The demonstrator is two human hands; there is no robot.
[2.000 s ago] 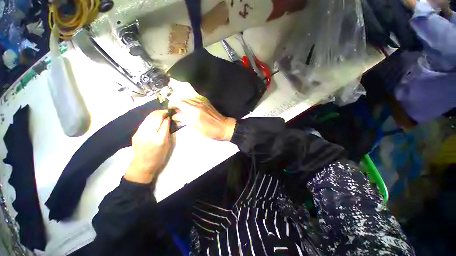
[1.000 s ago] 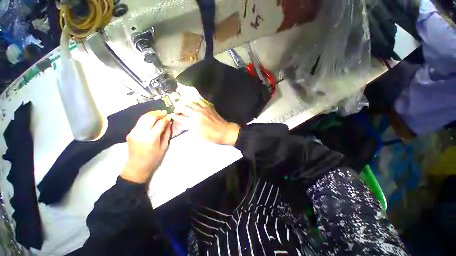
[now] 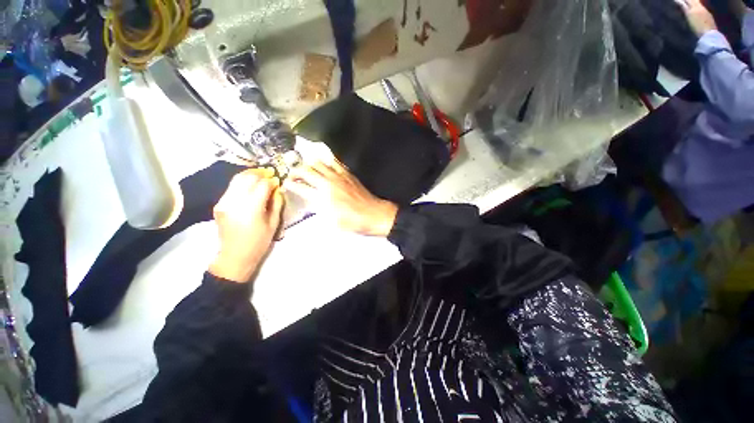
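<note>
A long black cut piece curves over the white table from the lower left up to the presser foot. My left hand pinches its upper end just below the needle area. My right hand lies beside it, fingertips at the presser foot, fingers bent and close together; glare hides whether they hold cloth. The right stack of black pieces lies behind my right hand. The left stack of black pieces, with a jagged edge, lies at the table's left edge.
A white machine lamp stands left of the needle, with a yellow coil above. Red-handled scissors lie behind the right stack. A clear plastic bag hangs right. A person in lavender is at far right; a green basket rim shows below.
The long black piece has moved up and right toward the needle, its lower end now nearer the lamp. Both hands stay at the presser foot. The neighbouring person's arm has shifted.
</note>
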